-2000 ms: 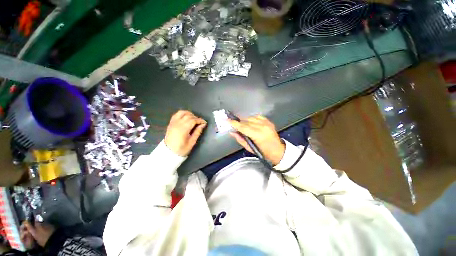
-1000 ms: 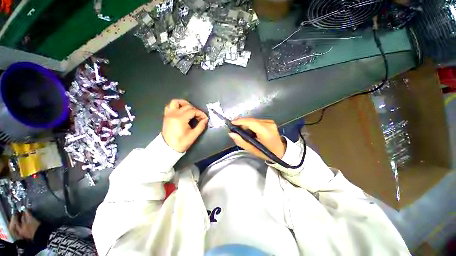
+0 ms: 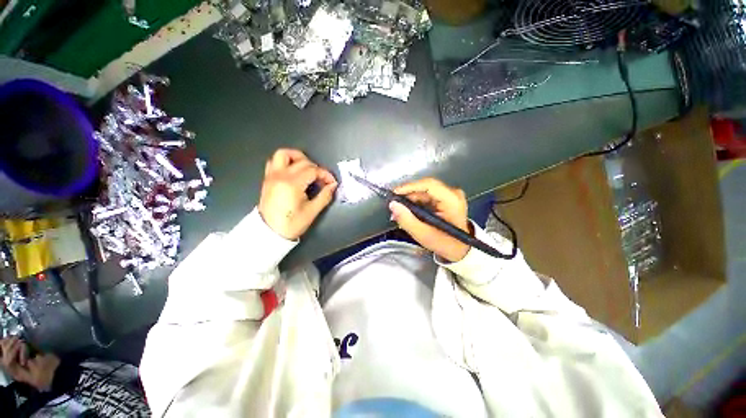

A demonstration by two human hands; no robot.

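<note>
A flat silver-white piece (image 3: 350, 181) lies on the dark grey bench between my hands. My right hand (image 3: 433, 219) is shut on the black soldering iron (image 3: 446, 226), held like a pen, with its tip over the piece's right part; contact cannot be told. My left hand (image 3: 296, 193) is at the piece's left edge, thumb and forefinger close together; whether they pinch something thin is too small to tell. A loose heap of white-silver strip parts (image 3: 147, 192) lies at the left. A pile of grey-silver modules (image 3: 315, 51) lies at the bench back.
A dark green mat (image 3: 564, 94) with thin wire bits lies right of the pile, a coiled stand (image 3: 572, 18) behind it. An open cardboard box (image 3: 572, 237) is at the right. A purple-rimmed cylinder (image 3: 45, 139) and yellow device (image 3: 31, 246) are left. Another person's hands (image 3: 29, 363) show lower left.
The bench and its heaps have shifted left and up in view. My right hand has drawn back slightly to the right, showing more of the piece and the iron. My left hand stays beside the piece.
</note>
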